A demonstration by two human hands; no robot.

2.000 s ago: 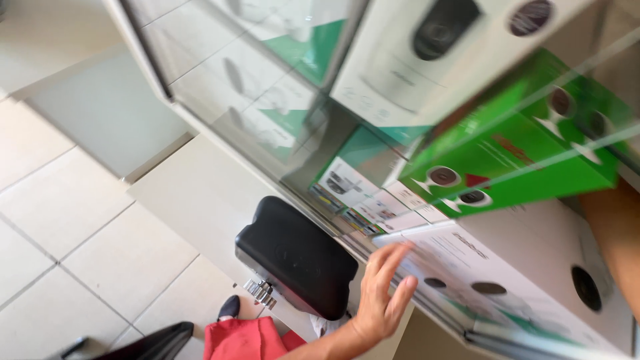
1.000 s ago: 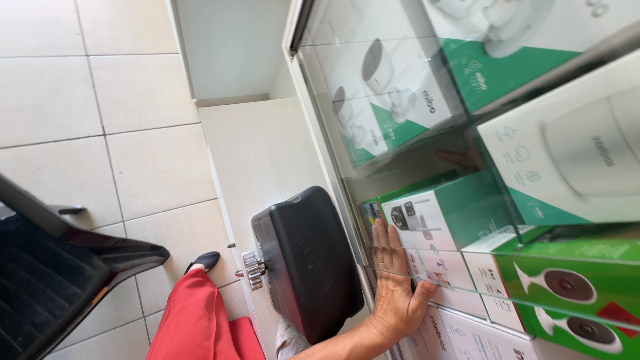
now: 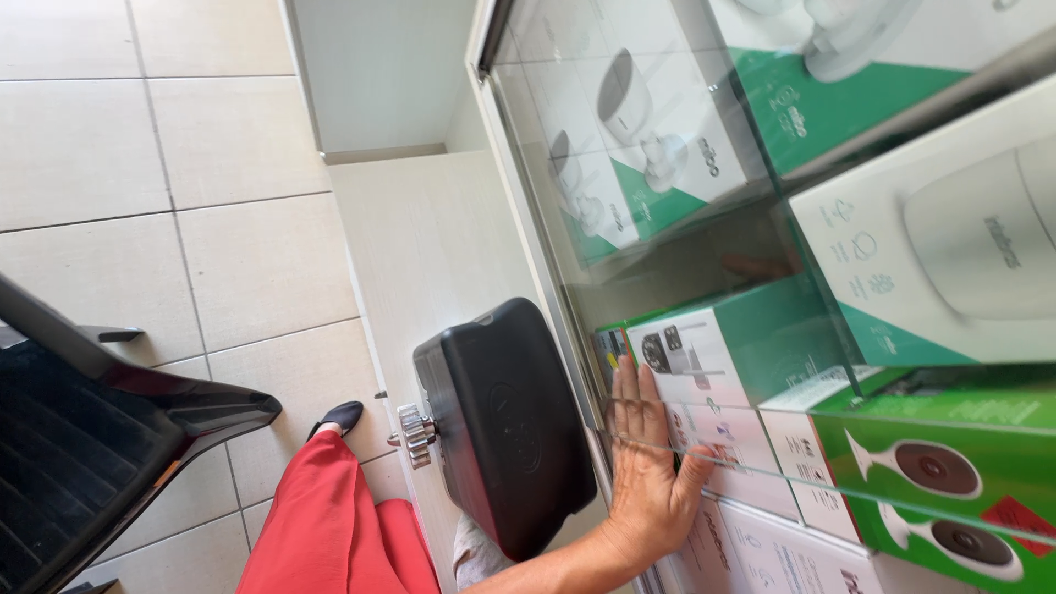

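Note:
My left hand [image 3: 648,474] lies flat, fingers extended and together, thumb apart, against the front of stacked boxes in a glass display cabinet. Its fingertips touch the edge of a white camera box [image 3: 681,355]. Behind the glass, a blurred, finger-like shape [image 3: 755,266] shows above that box; it may be part of my right hand, mostly hidden. Right of my left hand stands a green camera box [image 3: 932,429]; below are white boxes [image 3: 767,544] bearing writing. A large white box [image 3: 932,223] with a pictured device rests higher up.
The glass shelf edge [image 3: 825,487] crosses near my left wrist. Left of the cabinet frame [image 3: 536,239] is a black rounded object [image 3: 503,429] with a ridged chrome piece [image 3: 417,436]. A black chair [image 3: 107,396] stands on the tiled floor [image 3: 256,272]. More camera boxes [image 3: 652,140] sit behind glass.
My left hand has gone from hovering at the lower boxes with spread fingers to lying against the box fronts. The arm at the right edge two seconds ago no longer shows there. The view has turned.

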